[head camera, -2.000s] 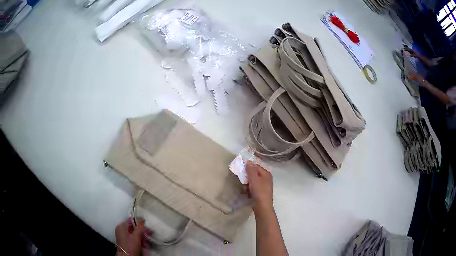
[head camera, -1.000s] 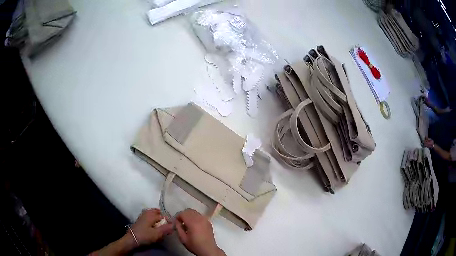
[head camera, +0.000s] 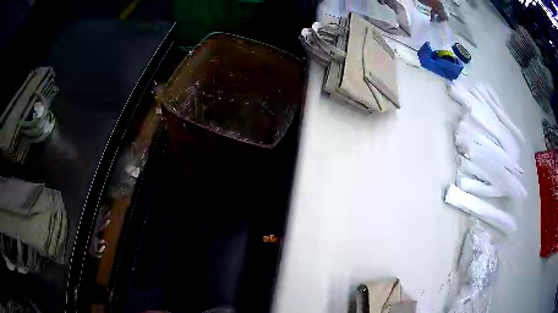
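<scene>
A folded beige bag (head camera: 391, 296) lies on the white table (head camera: 361, 202) at the bottom of the picture, cut off by the lower edge. More folded beige tote bags (head camera: 374, 64) lie on the table at the top, with handle loops sticking out over the table's left edge. A clear plastic bag (head camera: 478, 263) lies at the lower right. Neither of my hands can be made out. A faint pale patch at the bottom edge is too cut off to tell.
White rolls (head camera: 489, 150) lie on the right, below a blue tape dispenser (head camera: 439, 61). A red box (head camera: 547, 202) is at the far right. A dark open bin (head camera: 235, 92) stands left of the table. Pale bags (head camera: 33, 214) are at the far left. Another person's hand (head camera: 434, 8) is at the top.
The view has swung left. The bag I worked on now shows only partly at the bottom, if it is the same one. My hands have left the picture; the bin and tape dispenser have come in.
</scene>
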